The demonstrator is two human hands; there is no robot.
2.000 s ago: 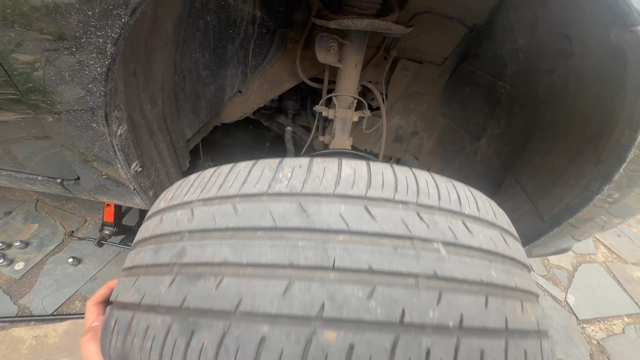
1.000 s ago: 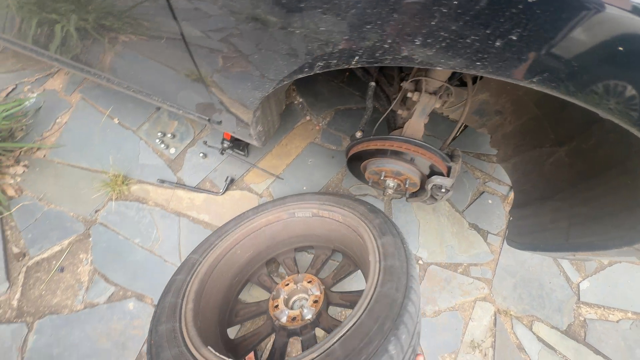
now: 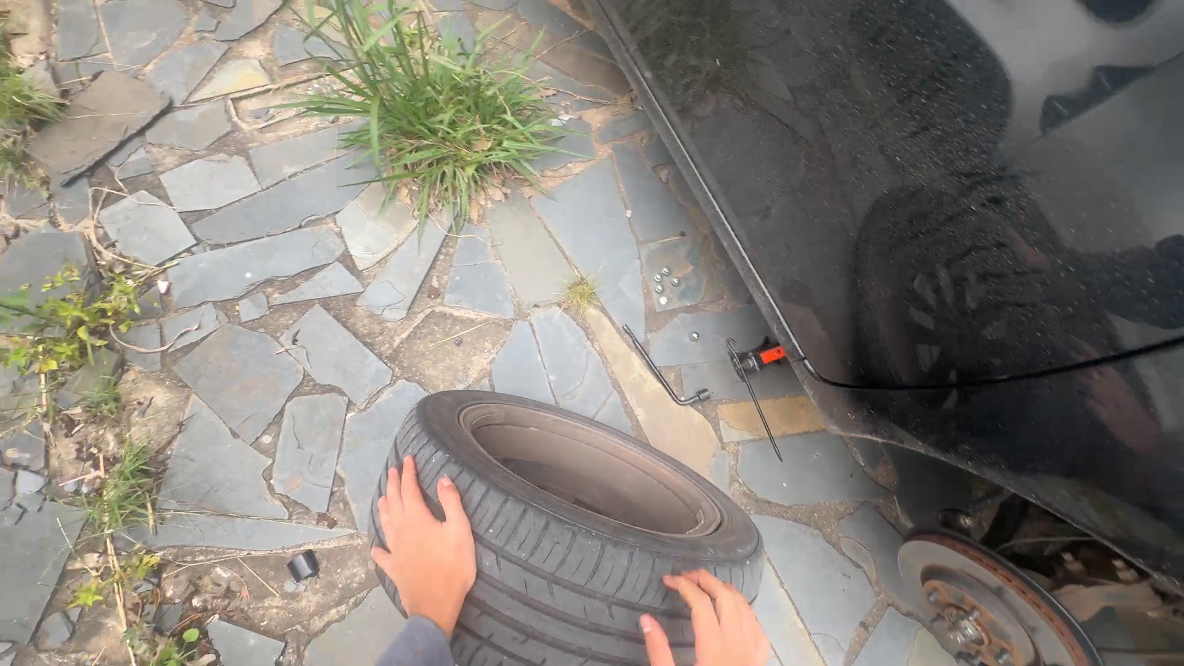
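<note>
A car wheel with a black tire (image 3: 555, 555) stands tilted on the stone paving, the hollow inner side of its rim (image 3: 592, 467) turned up and away. On the left part of the tread lies my left hand (image 3: 425, 546), palm down with thumb and fingers spread. My right hand (image 3: 708, 620) rests its fingertips on the tread at the lower right; the frame's bottom edge cuts it off. Neither hand wraps around the tire. Right of the wheel, the bare brake disc (image 3: 994, 601) with its hub shows under the dark car body (image 3: 925, 231).
An L-shaped lug wrench (image 3: 661, 365) lies beyond the wheel. Near the car's sill stands a jack with a red part (image 3: 770, 354) and a thin metal rod (image 3: 760, 407). Several lug nuts (image 3: 666, 277) sit on a slab. A black cap (image 3: 302, 565) and grass tufts (image 3: 444, 111) are at left.
The wheel was upright before the wheel well two seconds ago; a second ago it leaned with its spokes in sight. Both hands now show on the tread. The view has swung left.
</note>
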